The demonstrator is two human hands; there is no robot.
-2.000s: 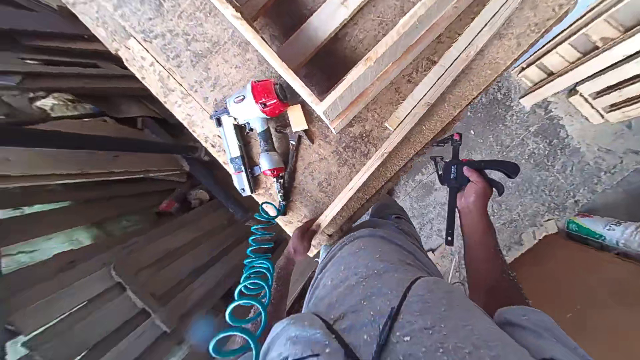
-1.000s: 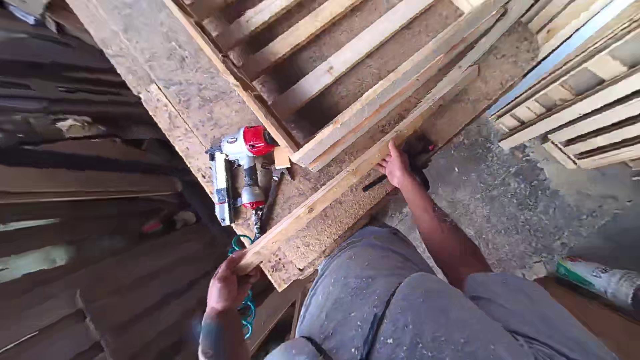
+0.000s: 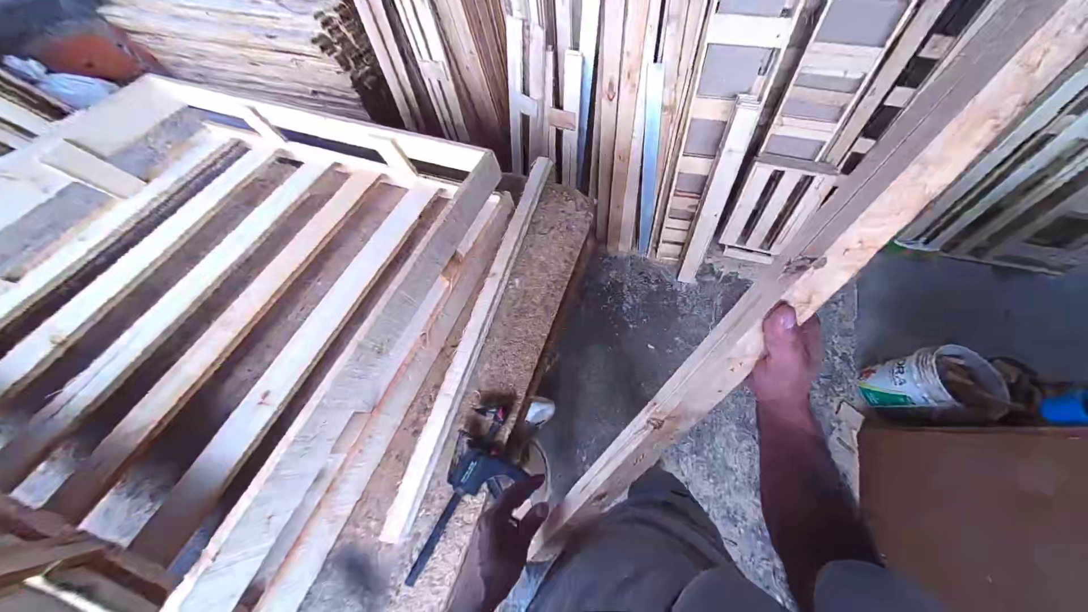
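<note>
My right hand grips a long wooden board that slants from my lap up to the top right corner. Near the board's lower end is my left hand, fingers apart, its thumb side close to the wood; whether it touches is hard to tell. Just beyond those fingers a black bar clamp lies at the edge of the chipboard bench. A slatted wooden frame rests on the bench at left, with a narrow wooden strip lying along its right side.
Wooden frames and slats lean upright beyond the bench. Stacked boards stand at the back left. To the right, a white bucket holding wood scraps is behind a brown panel. Concrete floor shows beside the bench.
The view has swung to the right. The long board, held in both hands over the bench a second ago, is now off the bench in my right hand. My left hand has come off its end.
</note>
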